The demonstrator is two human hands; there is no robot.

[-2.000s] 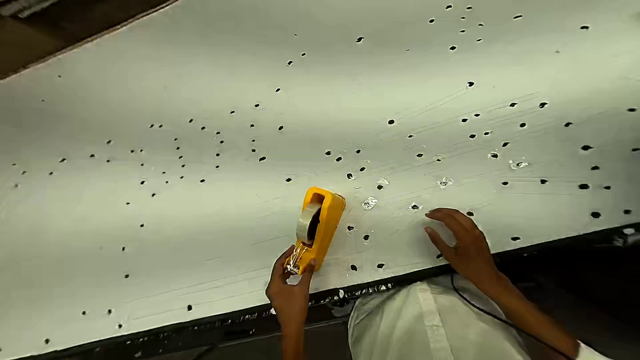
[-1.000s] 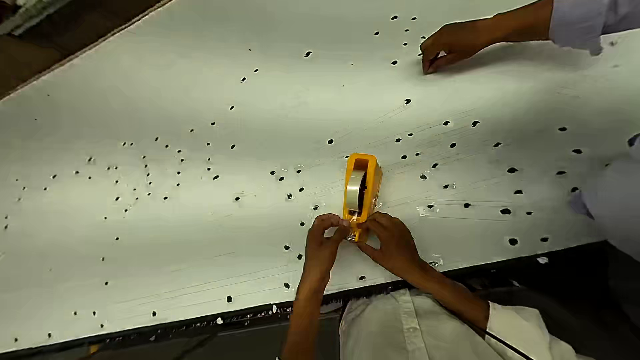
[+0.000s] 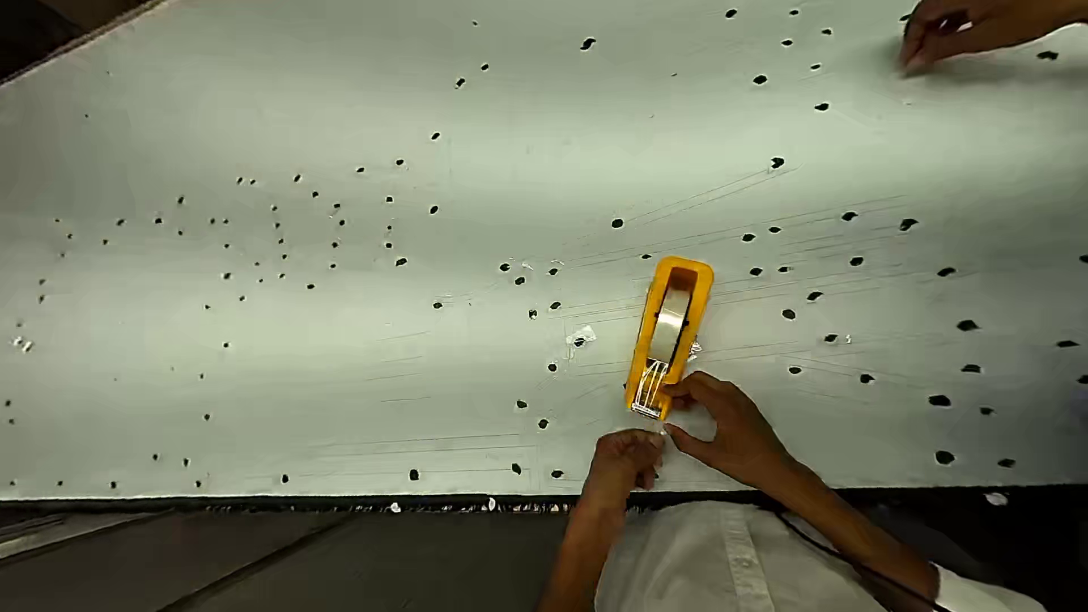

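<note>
A yellow tape dispenser [image 3: 680, 289] with a roll of clear tape [image 3: 669, 327] stands on a large pale sheet [image 3: 340, 365] marked with many dark holes or spots. Just below its cutting end, my left hand [image 3: 627, 459] has its fingertips pinched together; a small clear bit, seemingly tape, shows between the two hands. My right hand [image 3: 722, 425] is beside the dispenser's lower right, its index finger touching the end and the thumb tip close to my left fingertips. Whether the thumb holds the bit cannot be told.
Another person's hand [image 3: 969, 30] touches the sheet at the upper right. Thin lines and small clear pieces [image 3: 582, 336] lie across the sheet. The sheet's dark near edge [image 3: 297, 503] runs just in front of my body.
My right hand, apart from the dispenser two seconds ago, is now at its cutting end. My left hand, which held the dispenser then, is now just below it. Another person's hand has come in at the upper right.
</note>
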